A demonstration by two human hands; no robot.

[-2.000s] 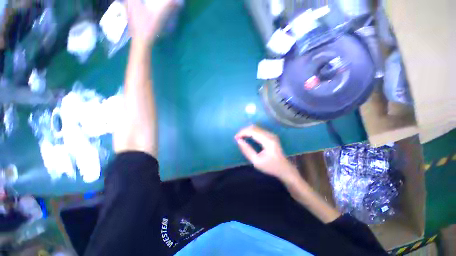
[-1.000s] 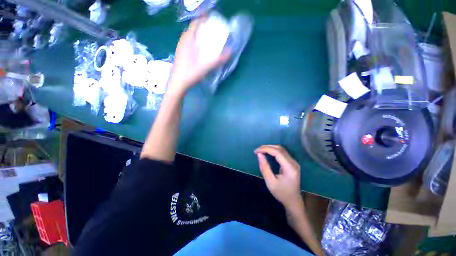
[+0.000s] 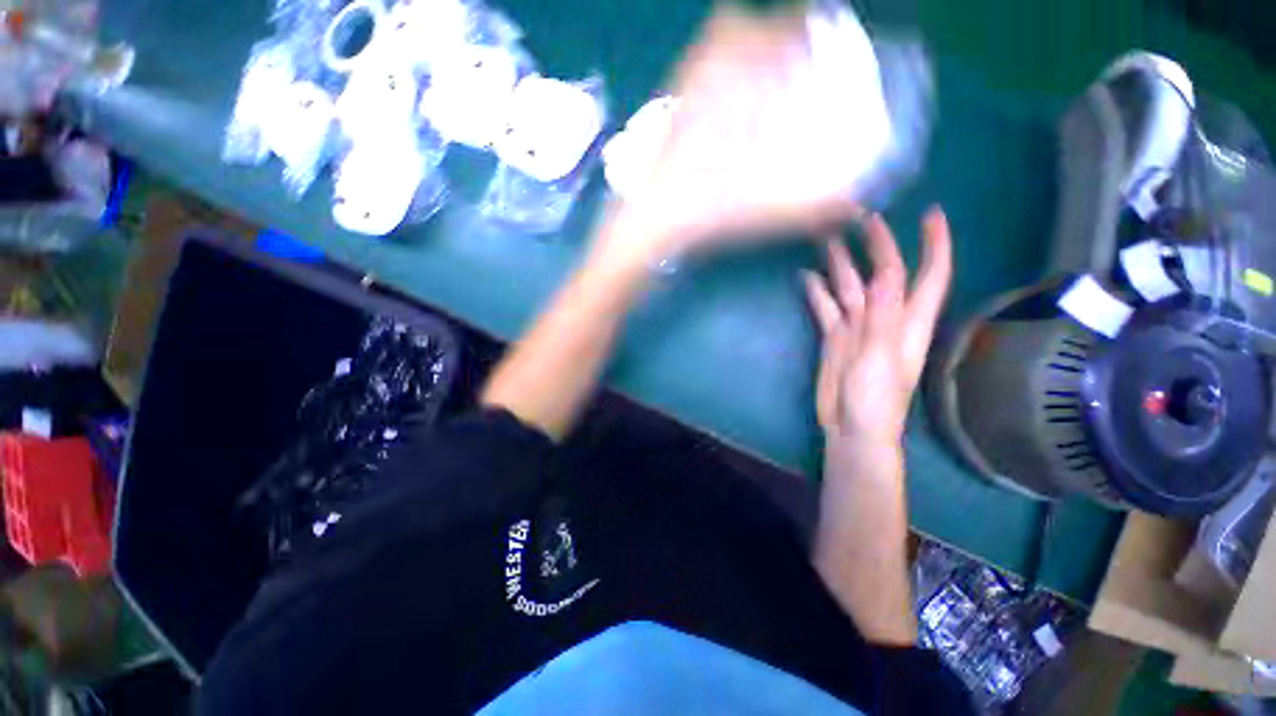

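Note:
My left hand (image 3: 742,133) is blurred over the green bench (image 3: 728,364) at upper centre. It holds a bagged white housing (image 3: 847,119), whose clear bag sticks out to the right. My right hand (image 3: 879,329) is just below and to the right, palm up with fingers spread, and holds nothing. More bagged white housings (image 3: 547,129) lie in a loose group to the left of my left hand. One pale housing lies partly behind my left hand.
A grey label dispenser (image 3: 1015,392) with white stickers (image 3: 1096,305) stands at right. A black bin (image 3: 210,462) holds dark packets (image 3: 371,420) at lower left. A carton with silvery packets (image 3: 980,623) is at lower right. A red crate (image 3: 56,497) is at far left.
My left hand has moved right with the bagged housing, close to my right hand. My right hand has risen over the bench and opened its fingers. The view has shifted, showing more of the black bin.

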